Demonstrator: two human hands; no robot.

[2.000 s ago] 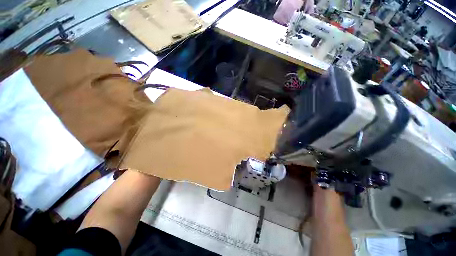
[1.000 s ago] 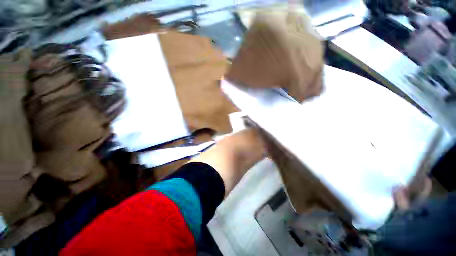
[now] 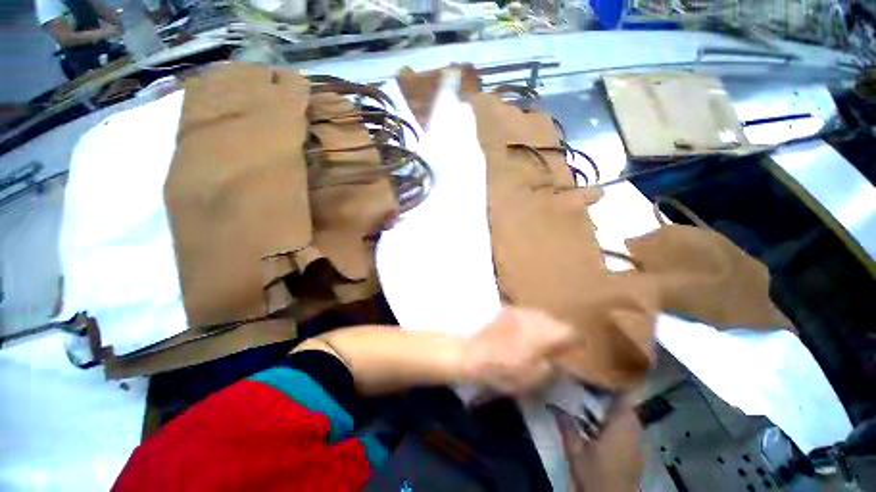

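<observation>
A brown bag panel (image 3: 620,322) lies near the centre, its lower end curled. My left hand (image 3: 519,351) reaches across from the left and grips its near edge; the fingers are blurred. My right hand (image 3: 607,454) is low, right of centre, with a small metal tool (image 3: 588,415), possibly thread snips, at its fingers; it is blurred too. Another brown panel (image 3: 706,274) with a thin strap and a white-backed piece (image 3: 759,370) spread to the right. The metal machine bed (image 3: 706,437) shows below them.
Stacked brown panels (image 3: 240,202) with white backing (image 3: 120,231) and bunched straps (image 3: 384,144) lie on the metal bench at left. A second brown and white pile (image 3: 437,211) lies centrally. A tan board (image 3: 672,113) sits at back right. A person (image 3: 82,34) is at far left.
The view has swung left, bringing the stacks into view and the machine head out. The white-backed work no longer rises before me. My hands are now close together at the brown panel's near end.
</observation>
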